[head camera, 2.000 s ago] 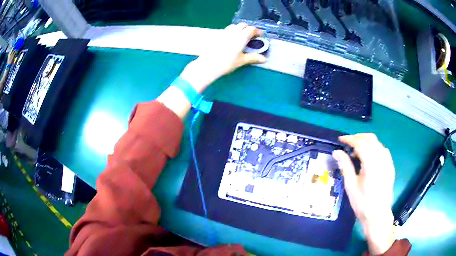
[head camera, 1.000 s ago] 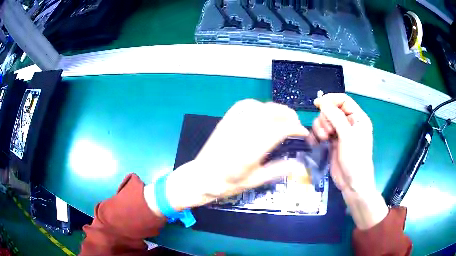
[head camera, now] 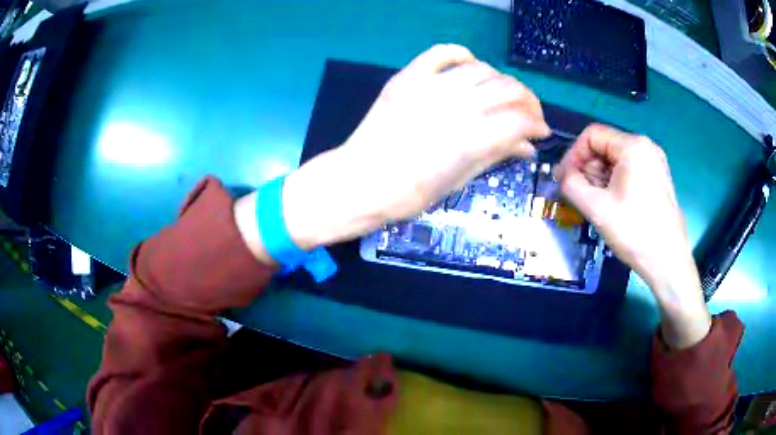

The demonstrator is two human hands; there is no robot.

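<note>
The laptop chassis [head camera: 476, 268] with its bright mainboard lies on a black foam pad [head camera: 391, 297]. An orange patch [head camera: 566, 214] shows at the board's right part. My left hand [head camera: 451, 127], with a blue strap [head camera: 272, 223] at the wrist, reaches over the board's upper left part, fingers bent together. My right hand [head camera: 625, 183] is at the upper right corner, fingers curled. A thin dark piece [head camera: 560, 136] shows between the fingertips of both hands. My hands hide the heat pipe area, and whether either grips the piece is unclear.
A black screw tray [head camera: 579, 42] sits beyond the pad, before the white rail [head camera: 698, 68]. A black electric screwdriver [head camera: 740, 234] lies at the right on the green mat [head camera: 213, 76]. Another chassis [head camera: 21, 110] on black foam is at the far left.
My left hand has come from the round part at the rail to over the board. My right hand has moved down from near the screw tray. The view has tilted lower.
</note>
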